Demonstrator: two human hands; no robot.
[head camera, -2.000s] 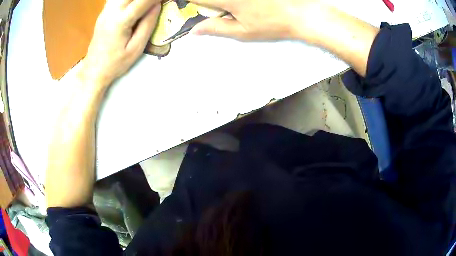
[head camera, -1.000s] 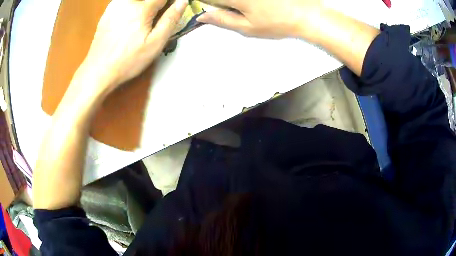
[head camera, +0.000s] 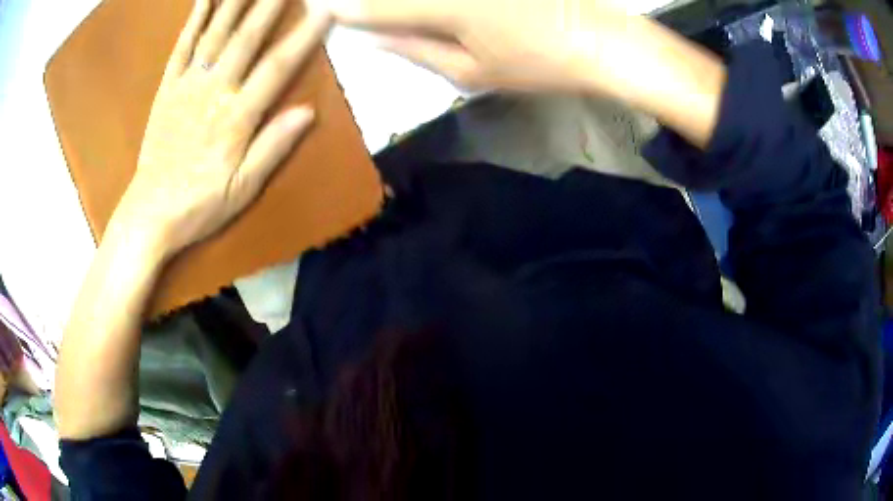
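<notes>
A brown panel (head camera: 323, 186) lies on the white machine table (head camera: 29, 205) at the upper left, its lower edge reaching the table's front edge near my body. My left hand (head camera: 220, 127) lies flat on top of the panel, fingers pointing up and thumb apart. My right hand (head camera: 470, 39) is at the top of the picture, to the right of the panel, and blurred. Its fingertips are near the left fingertips, and I cannot tell whether they hold anything. The needle area is not in view.
Grey-green cloth (head camera: 186, 367) hangs below the table at the lower left. A red item (head camera: 24, 465) is at the bottom left corner. A tray or bin with clear plastic (head camera: 832, 108) is at the right. My dark clothing fills the lower middle.
The brown panel has come down and right toward my body, and more of it shows. My left hand is now flat on it. The yellow patch has left the view; my view has shifted.
</notes>
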